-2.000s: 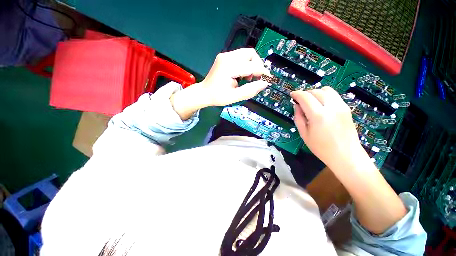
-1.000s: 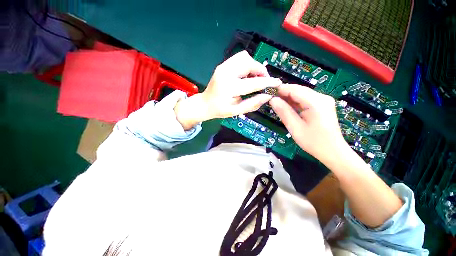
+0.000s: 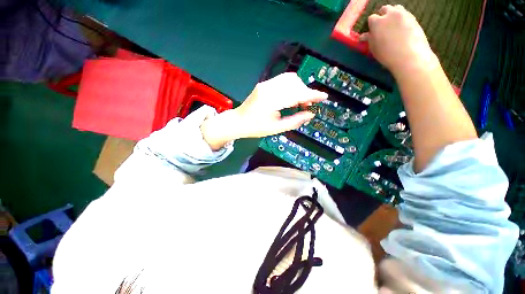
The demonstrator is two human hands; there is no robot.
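Green PCB panels (image 3: 328, 129) populated with small parts lie on a black carrier (image 3: 282, 57) at the bench edge. My left hand (image 3: 273, 109) is over the left panel, thumb and fingertips a little apart; whether a tiny component is between them is too small to tell. My right hand (image 3: 397, 37) is at the near left corner of the red-framed component tray (image 3: 463, 34), fingers bent over its rim and grid. What its fingertips hold, if anything, cannot be made out. My right forearm hides part of the right panel.
Stacked red sheets (image 3: 118, 97) and a red stool-like frame (image 3: 210, 97) are at the left. A brown box (image 3: 115, 159) and a blue plastic frame (image 3: 43, 232) are on the floor. Blue pen-like items (image 3: 486, 106) lie right of the tray. A black cord hangs on my front.
My right hand has left my left hand and the panel and moved up and away to the component tray. My left hand has stayed over the left panel, its fingertips now apart from the right hand.
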